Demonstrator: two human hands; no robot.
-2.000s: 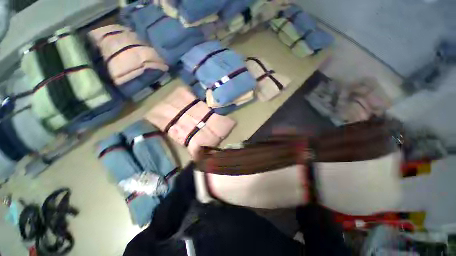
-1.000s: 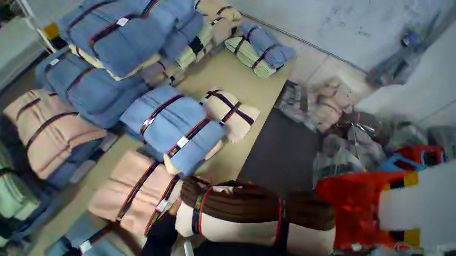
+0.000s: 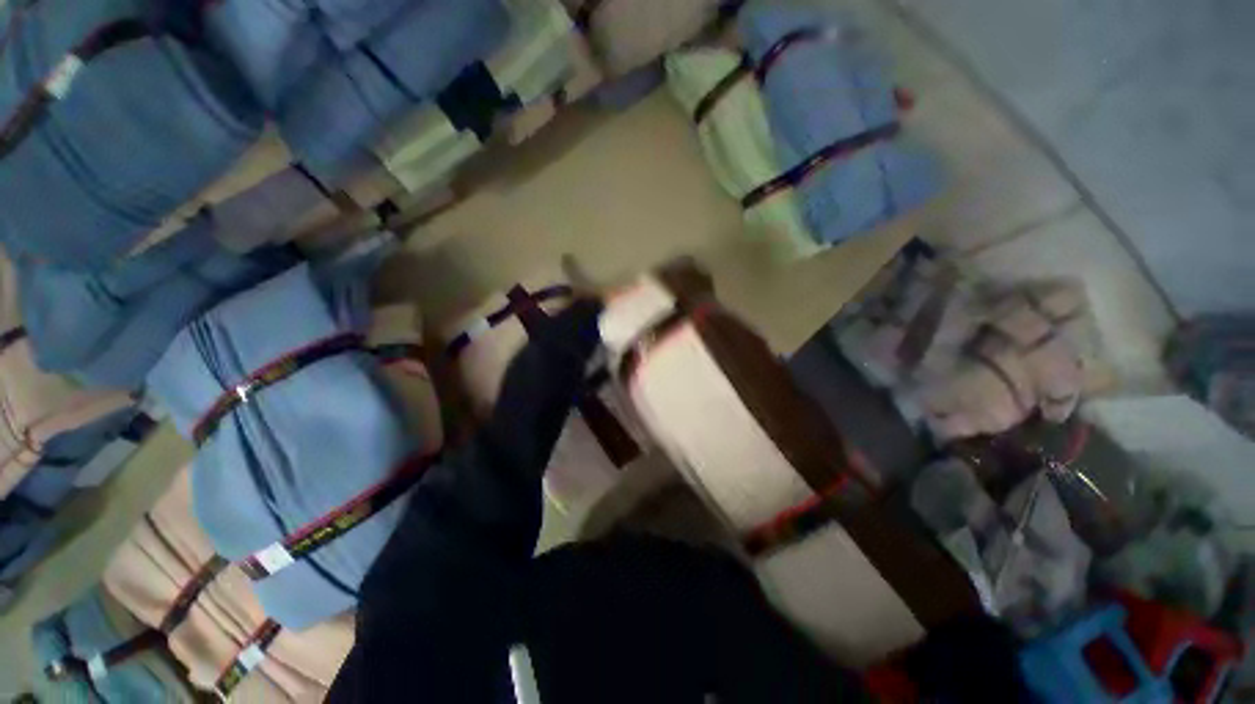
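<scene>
A bundle of brown and cream folded panels, tied with dark red-edged bands, is held slantwise in front of my body. My left hand, at the end of a dark sleeve, grips its upper end; the fingers are mostly hidden and blurred. My right hand is a dark, blurred shape at the bundle's lower right end, holding it, with its fingers not visible. A smaller cream bundle with crossed dark bands lies on the table beside my left sleeve.
Blue, pink and green-and-blue tied bundles lie on the pale table. Clear-wrapped pale pieces are beyond its right edge. Blue and red objects are at lower right.
The brown and cream bundle has turned from level to steeply slanted, its left end raised and moved over the table beside the small cream bundle. The view has shifted toward the table's far end.
</scene>
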